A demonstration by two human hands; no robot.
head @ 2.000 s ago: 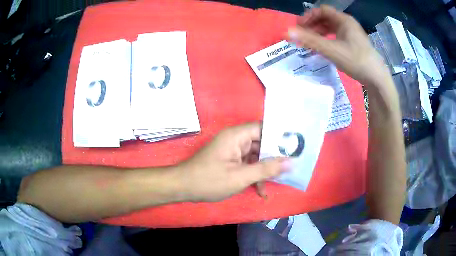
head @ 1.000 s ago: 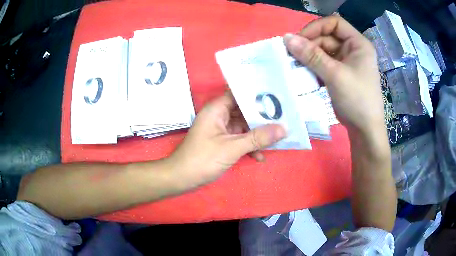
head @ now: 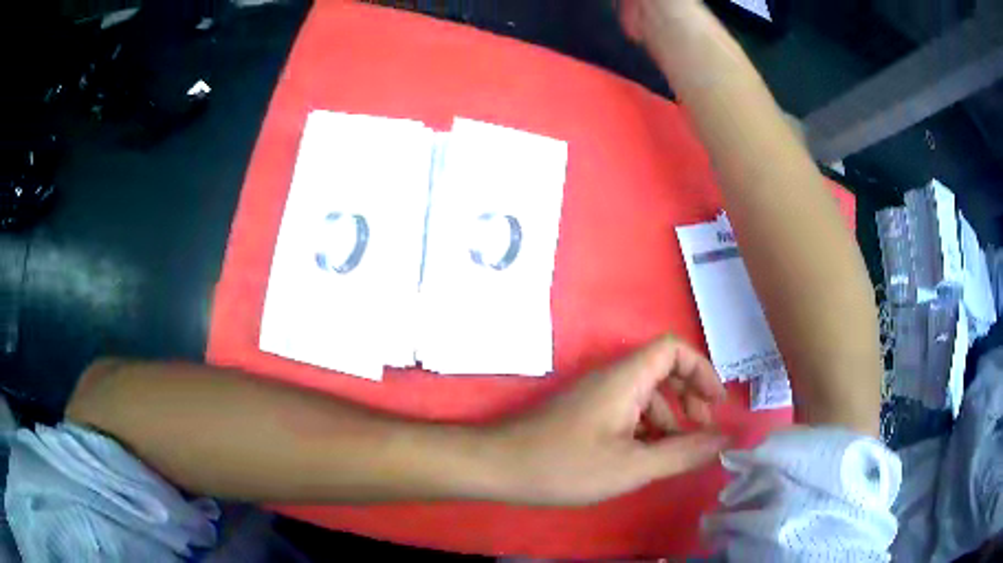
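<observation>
Two white manual stacks lie side by side on the red mat, ring pictures up: the left stack (head: 346, 242) and the right stack (head: 495, 247). White text slips with a grey header bar (head: 728, 302) lie at the mat's right, partly hidden under my right forearm. My left hand (head: 627, 423) is over the mat's lower right, blurred, fingers curled and apart, holding nothing visible. My right hand (head: 658, 17) reaches past the mat's far edge and is cut off by the top of the picture, so its fingers do not show clearly.
The red mat (head: 616, 143) lies on a dark bench (head: 121, 231). Bundled leaflets (head: 929, 291) stand at the right, beside a person's pale sleeve (head: 973, 440). A grey metal post (head: 902, 94) crosses the upper right.
The manual held between both hands is no longer in them. My right hand has moved far forward, my left slightly right and down. The view has shifted, so the stacks appear further right and lower.
</observation>
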